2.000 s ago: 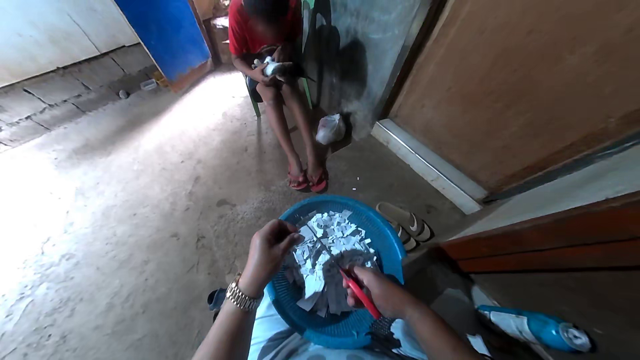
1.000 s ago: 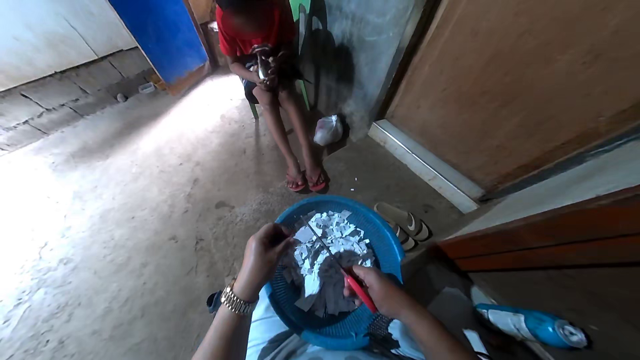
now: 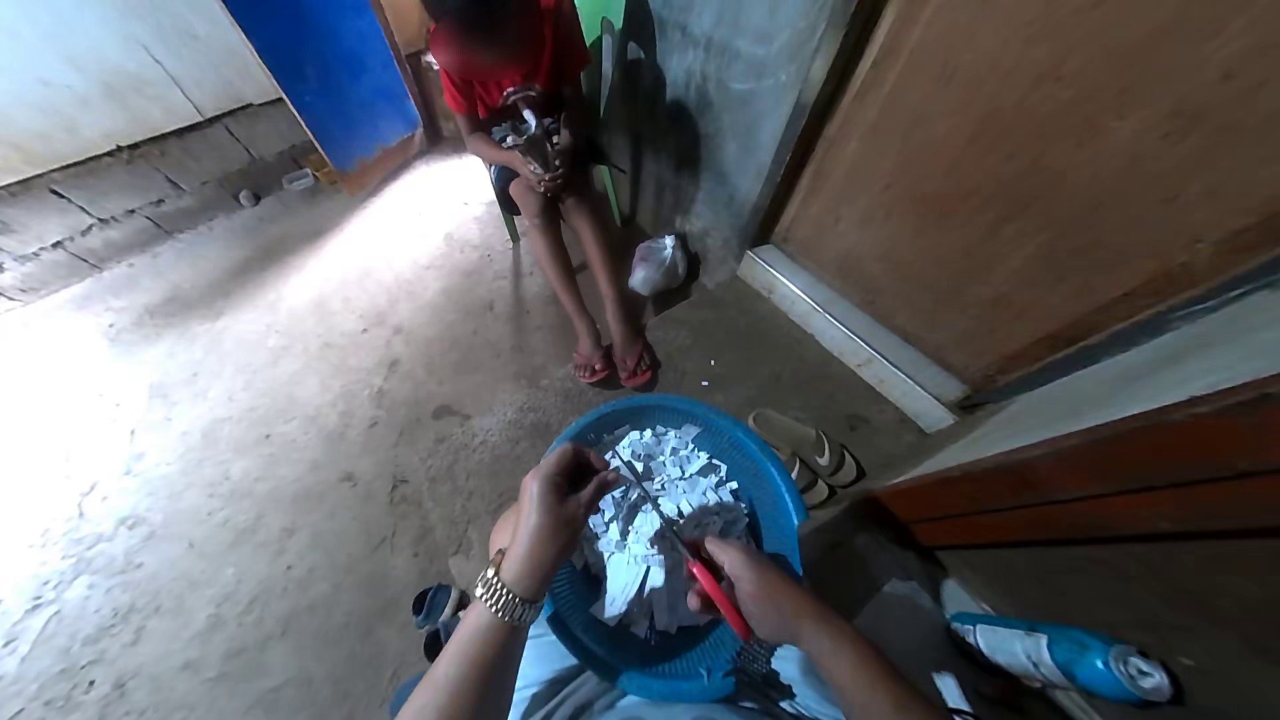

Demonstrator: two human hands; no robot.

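A blue plastic basket (image 3: pixel 775 480) rests on my lap, holding many small cut pieces of white paper (image 3: pixel 680 475) and some longer strips. My right hand (image 3: pixel 745 590) grips red-handled scissors (image 3: pixel 715 595) over the basket, their blades pointing up and left across the paper. At the basket's left side is my left hand (image 3: pixel 565 495), thumb and fingers pinched together near the scissor tips. Whatever lies between those fingers is too small to make out. A metal-band watch (image 3: pixel 503 592) is on my left wrist.
Facing me, a person in a red shirt (image 3: pixel 515 75) sits on a green chair, holding something unclear. A tied plastic bag (image 3: pixel 658 265) lies by the wall. Sandals (image 3: pixel 815 450) are right of the basket. A blue bottle (image 3: pixel 1060 655) lies at the lower right, below a brown door (image 3: pixel 1030 180).
The seated person's hands have lowered toward the lap with the held thing. My two hands stay over the basket in nearly the same places.
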